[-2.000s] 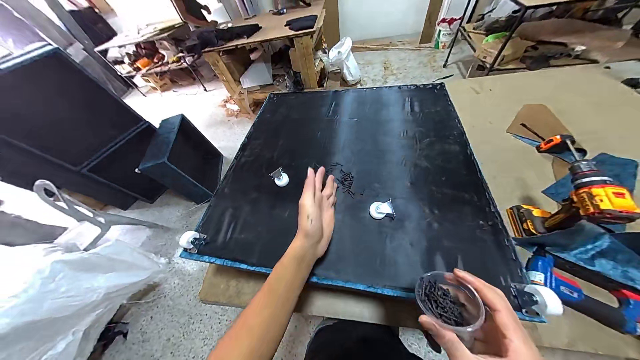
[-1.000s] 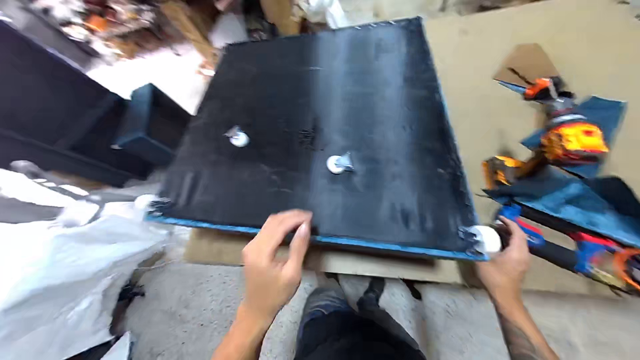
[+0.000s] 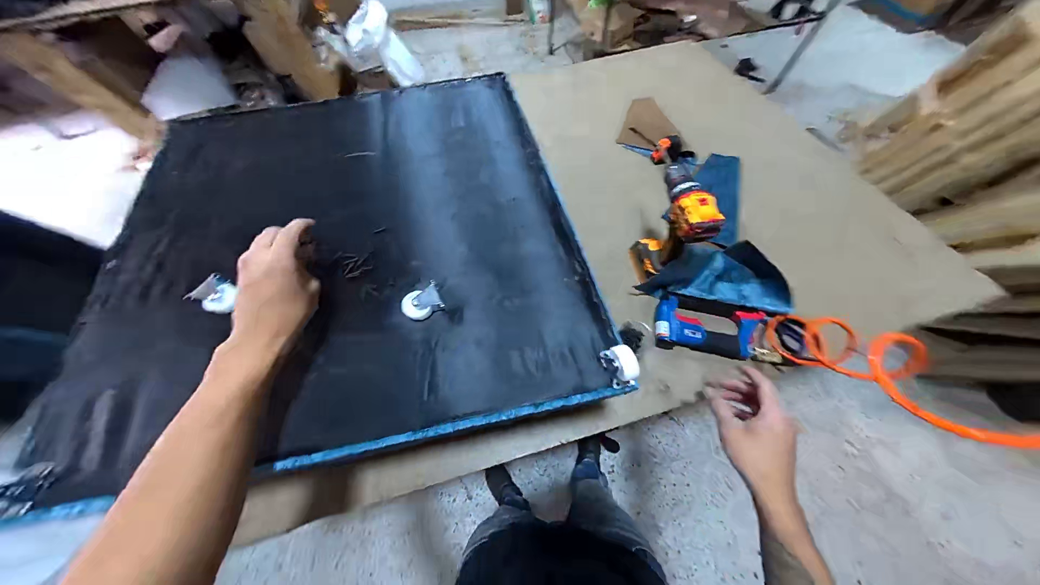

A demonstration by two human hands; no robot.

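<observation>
A large panel covered in black fabric (image 3: 341, 195), with blue fabric along its edge, lies flat on the table. My left hand (image 3: 276, 280) is over the panel, fingers curled, near a small pile of dark screws (image 3: 354, 265); whether it holds any cannot be told. One white caster (image 3: 218, 294) is beside that hand, another white caster (image 3: 419, 302) lies right of the screws. A third caster (image 3: 622, 365) stands at the panel's near right corner, with a clear cup (image 3: 638, 335) partly hidden behind it. My right hand (image 3: 756, 414) hovers off the table's near edge, fingers loosely bent, holding nothing visible.
On the tan tabletop (image 3: 812, 219) lie a yellow cordless drill (image 3: 695, 213), blue fabric scraps (image 3: 715, 272) and a blue pneumatic stapler (image 3: 707, 327) with a coiled orange hose (image 3: 902, 366). Stacked wood (image 3: 967, 138) stands at the right, a white bag (image 3: 382, 45) behind.
The clear cup of screws, in my right hand two seconds ago, now rests behind the corner caster. My right hand has left that caster; my left has moved from the near edge over the panel.
</observation>
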